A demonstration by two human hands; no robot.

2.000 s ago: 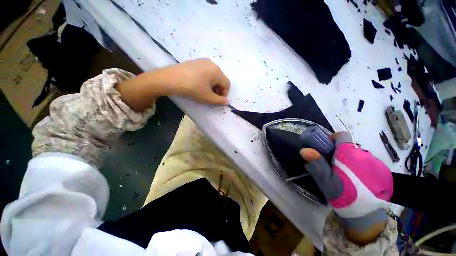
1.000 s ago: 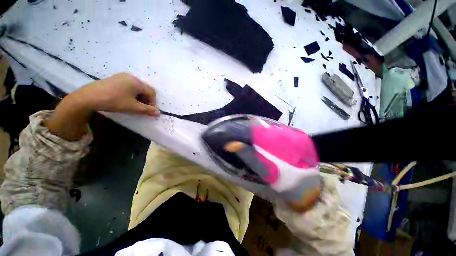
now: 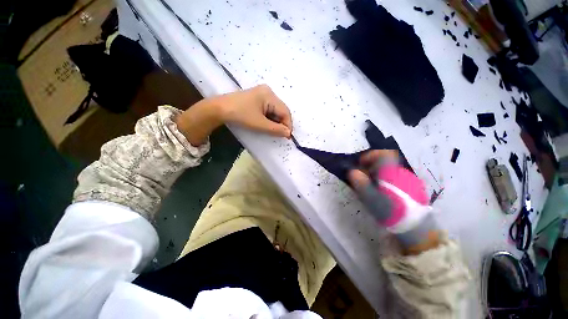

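Note:
A black cut fabric piece (image 3: 333,161) lies near the table's front edge. My left hand (image 3: 258,111), bare, pinches narrow black tape (image 3: 295,141) at the piece's pointed left end. The tape also trails from behind this hand towards the table's upper left. My right hand (image 3: 393,190), in a pink, white and grey half-finger glove, is blurred and lies over the piece's right part; whether its fingers grip the fabric cannot be told. The iron (image 3: 506,280) stands at the lower right, away from both hands.
A larger black stack (image 3: 398,65) lies farther back on the white table (image 3: 311,75). Small black offcuts (image 3: 486,120) are scattered right. A grey-beige block (image 3: 501,185) and scissors (image 3: 520,230) lie at the right. A cardboard box (image 3: 53,81) with black pieces is at the left.
The iron has left the fabric and now stands at the lower right. My right hand has let go of it and is over the piece. My left hand still holds the tape.

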